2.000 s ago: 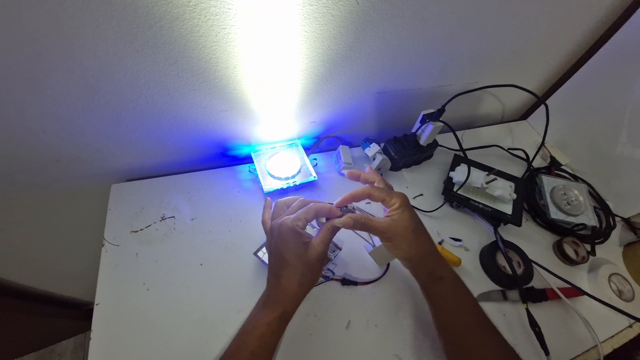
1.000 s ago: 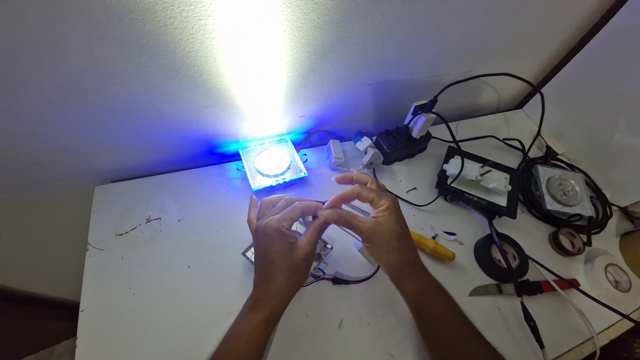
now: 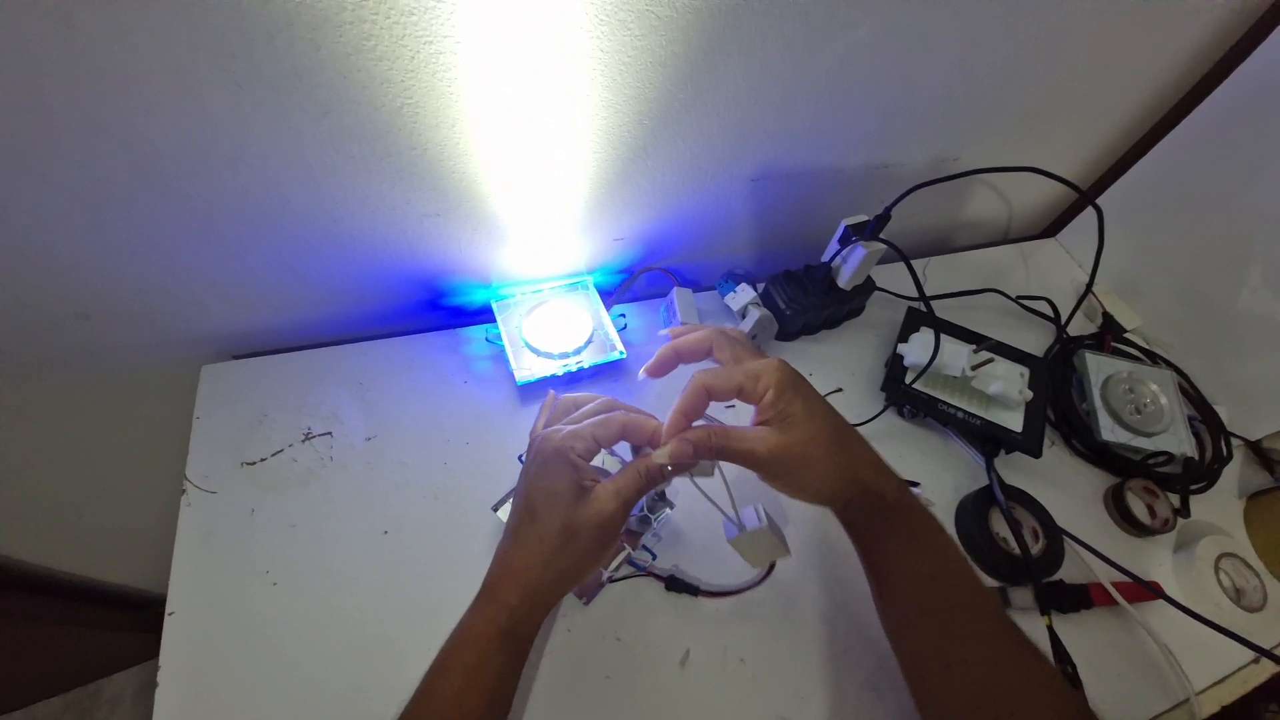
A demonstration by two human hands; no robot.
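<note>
My left hand and my right hand meet fingertip to fingertip over the middle of the white table, pinching a small thing, apparently a wire end, mostly hidden by the fingers. Thin pale wires run from below the fingertips to a small white driver box. Partly under my left hand lies a light fitting with clips, and a dark and red cable with a black connector runs from it. Beyond my hands a lit square glass spotlight glows white and blue against the wall.
At the back are a small white box, a black power adapter block and plugs. On the right lie a black-framed floodlight, an unlit square spotlight amid coiled cable, black tape, white tape and a red-handled knife.
Both hands stay together at the fingertips, the grip on the small piece slightly shifted. The white driver box shows more fully beside my right hand than it did a second ago.
</note>
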